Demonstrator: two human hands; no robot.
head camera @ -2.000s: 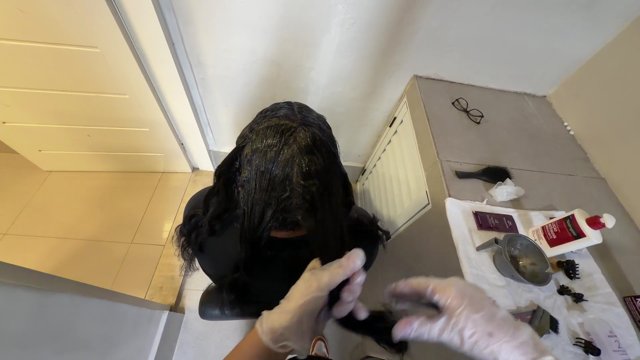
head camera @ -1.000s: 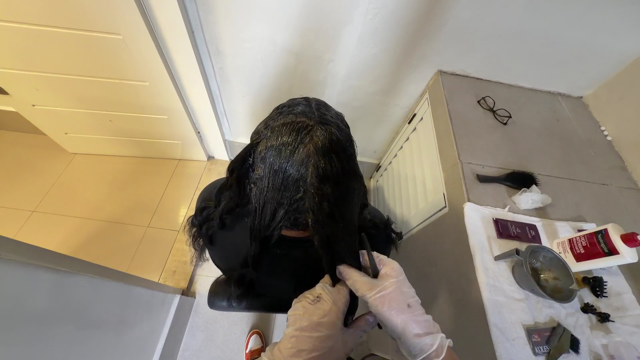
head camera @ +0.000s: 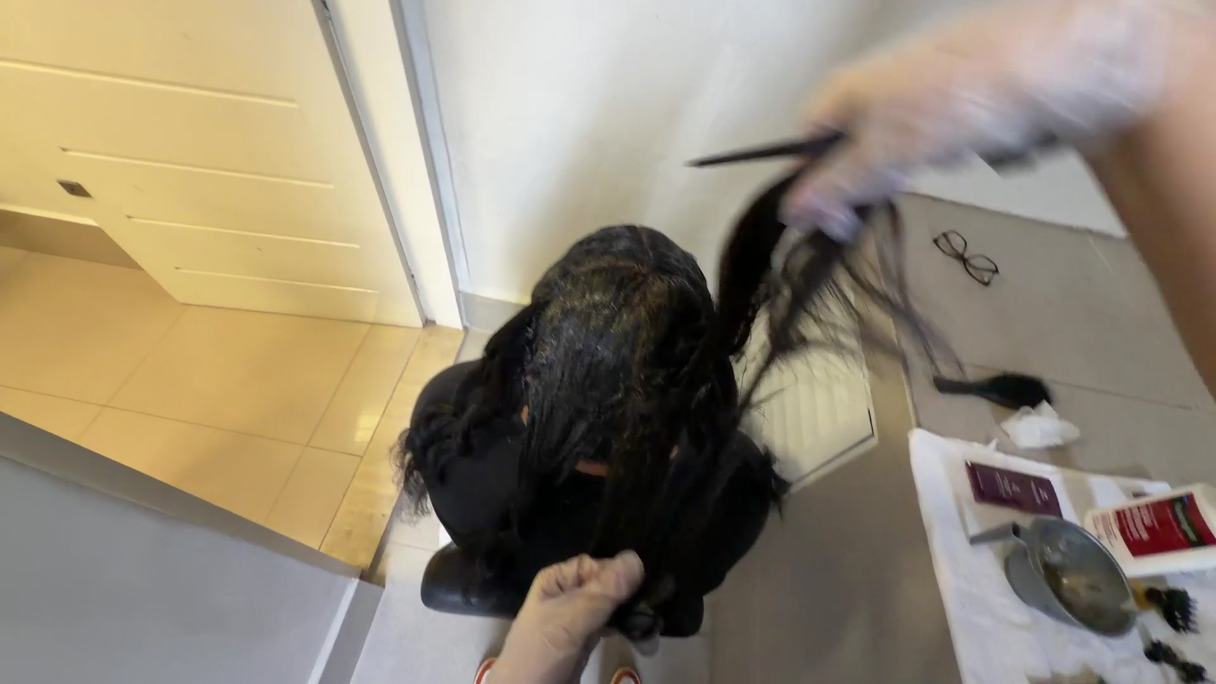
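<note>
A seated person's long dark hair [head camera: 608,351], looking wet at the crown, fills the middle of the view. My right hand [head camera: 883,142], gloved and blurred by motion, is raised at the upper right and grips a lifted strand of that hair, with a thin black pointed tool [head camera: 760,152], perhaps a tail comb's handle, sticking out of its fingers. Low in the view, my left hand [head camera: 584,594], in a clear glove, has its fingers closed at the lower ends of the hair, behind the person's back; whether strands lie between the fingers is partly hidden.
On the grey tiled ledge at right lie eyeglasses [head camera: 965,257], a black hairbrush [head camera: 997,389] and crumpled tissue [head camera: 1040,426]. A white towel [head camera: 936,513] bears a purple packet [head camera: 1013,487], a grey bowl [head camera: 1073,575], a white bottle [head camera: 1154,527] and black hair clips [head camera: 1173,608]. A door [head camera: 218,161] stands at left.
My right hand has risen from the hair ends to the upper right, lifting a strand outward. My left hand stays low, by the hair ends.
</note>
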